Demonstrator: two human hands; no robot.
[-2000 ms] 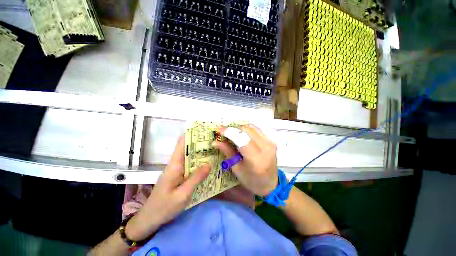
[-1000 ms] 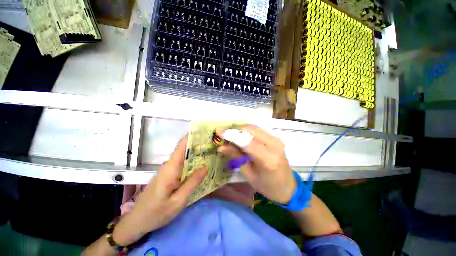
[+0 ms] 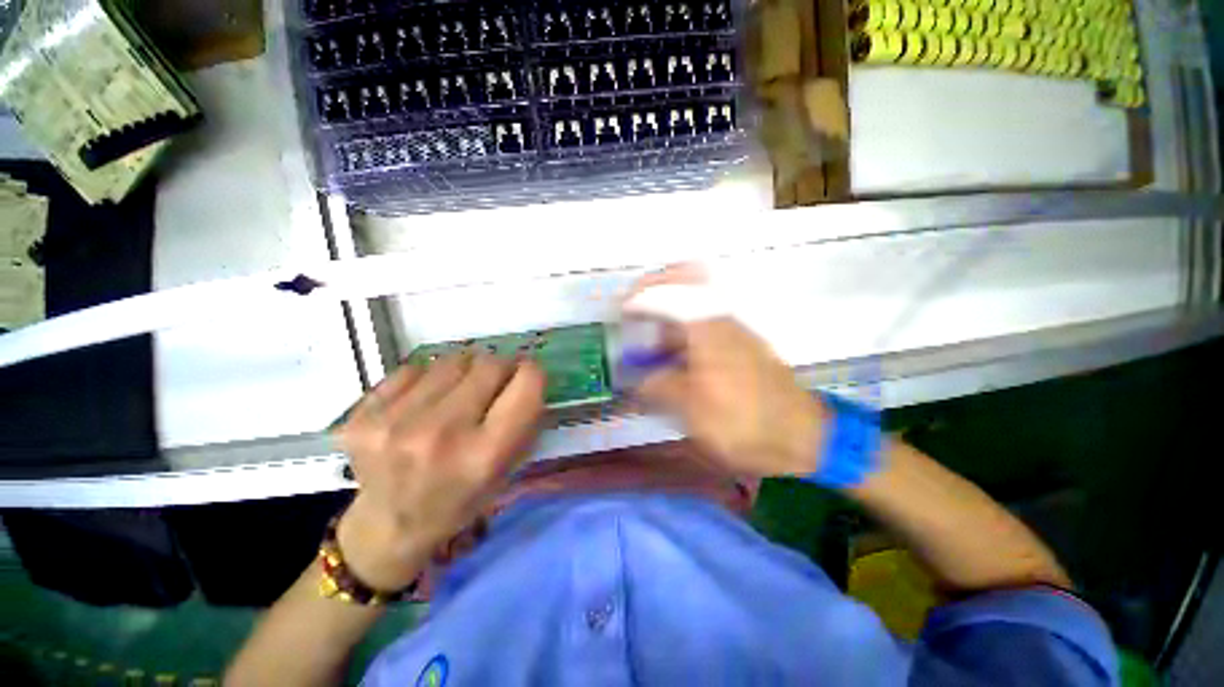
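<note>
The printed circuit board (image 3: pixel 580 362) lies low over the near rails with its green side up. My left hand (image 3: pixel 443 436) grips it from the near side, fingers over its left part. My right hand (image 3: pixel 725 389) is blurred, just right of the board and apart from it. It holds the purple tool (image 3: pixel 651 356), also blurred. Whether a small part is in its fingertips cannot be told. A blue strap (image 3: pixel 848 440) is round my right wrist.
A clear tray of black components (image 3: pixel 537 181) stands beyond the rails (image 3: pixel 443 275). A cardboard box (image 3: pixel 812 128) with yellow components (image 3: pixel 993 34) is at the upper right. Boards (image 3: pixel 101 94) are stacked at the upper left, near black mat (image 3: pixel 101 322).
The board has turned from its cream face to its green side and lies lower. My right hand has moved right, off the board. The view has shifted, so trays sit higher.
</note>
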